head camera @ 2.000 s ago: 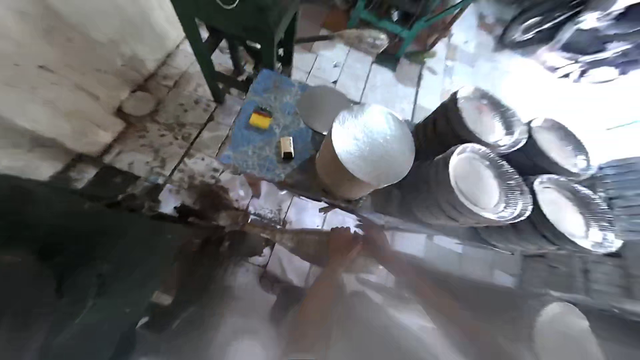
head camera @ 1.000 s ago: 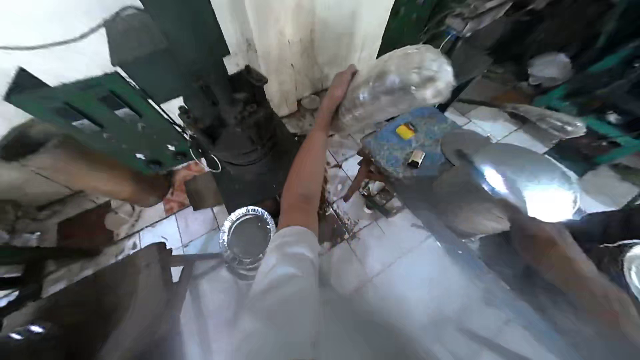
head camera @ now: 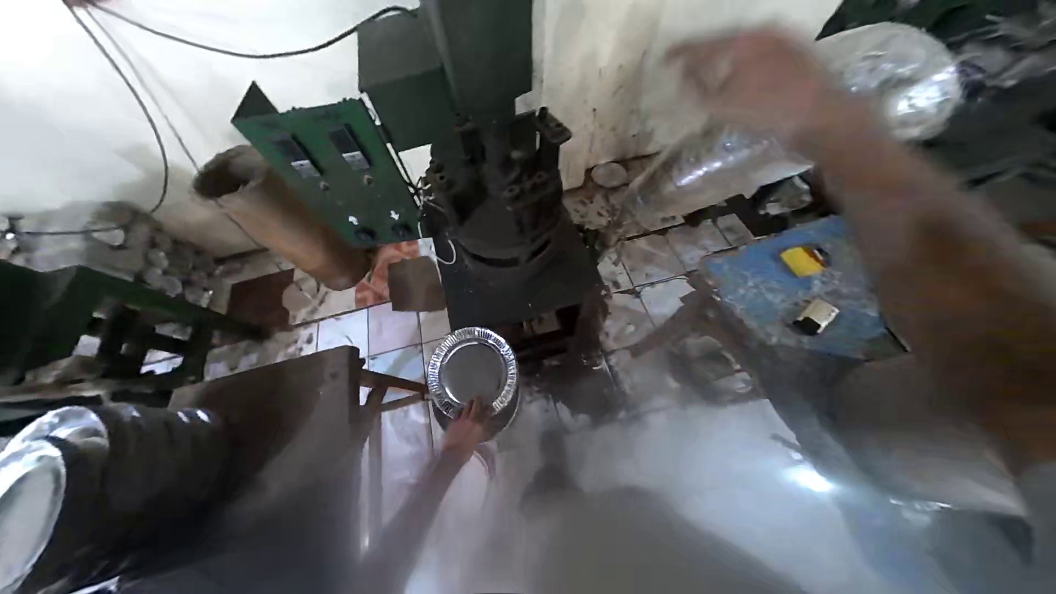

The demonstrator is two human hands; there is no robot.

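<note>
My left hand [head camera: 469,425] reaches down to the near rim of a round, fluted foil pan [head camera: 472,373]; its fingers touch or grip the rim, which I cannot tell. The pan lies face up on something round and dark, just in front of the black base of a green press machine [head camera: 505,223]. Blurred, my right hand [head camera: 747,78] is raised at the upper right, overlapping the clear plastic bag or sheeting [head camera: 709,169] by the wall. Its grip is unclear. A blue board [head camera: 792,289] carries a yellow object [head camera: 804,261] and a small pale block [head camera: 817,316].
Stacked foil pans [head camera: 99,487] lie at the lower left beside a dark table [head camera: 272,396]. A green control box [head camera: 330,169] and a brown tube [head camera: 276,219] stand left of the press. Cables hang along the wall. A shiny metal surface [head camera: 701,478] spans the lower right.
My left hand has gone from the plastic by the wall to the foil pan. My right hand has left the round metal sheets and is raised near the plastic. The view has swung left.
</note>
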